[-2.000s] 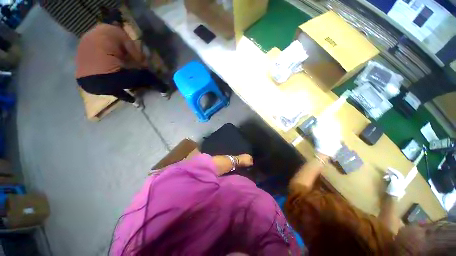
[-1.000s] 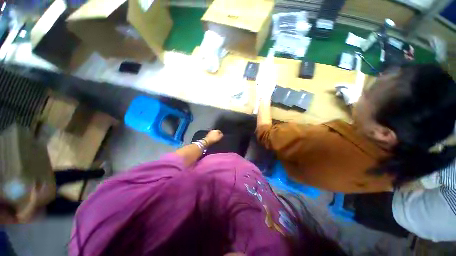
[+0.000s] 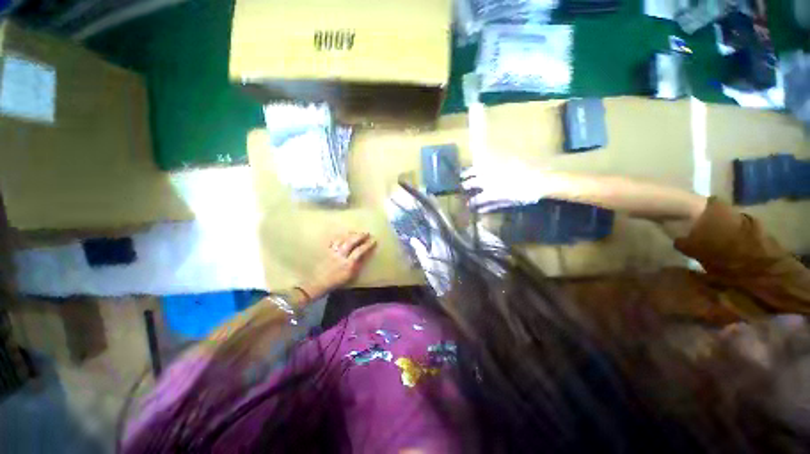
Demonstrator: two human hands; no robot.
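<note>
My left hand (image 3: 345, 259) is bare and rests with spread fingers on the tan cardboard sheet (image 3: 297, 244), holding nothing. White and silvery shapes (image 3: 422, 239) lie to its right, partly behind dark hair; whether my right hand is among them cannot be told. A stack of bubble bags (image 3: 309, 155) lies ahead of my left hand. A dark product box (image 3: 440, 168) stands beside the neighbour's gloved hand (image 3: 506, 184). A row of dark product boxes (image 3: 559, 222) lies below that arm.
An inner carton (image 3: 342, 40) marked A006 is at the back. A large outer carton (image 3: 80, 133) is at the left, with a flat black object (image 3: 109, 252) below it. Bagged products (image 3: 526, 58) and another box (image 3: 584, 124) lie right. A blue stool (image 3: 209, 312) is below the bench edge.
The view has turned and moved close over the bench. My left hand has moved from beside the bench onto the cardboard. The neighbour's gloved hand now reaches in from the right.
</note>
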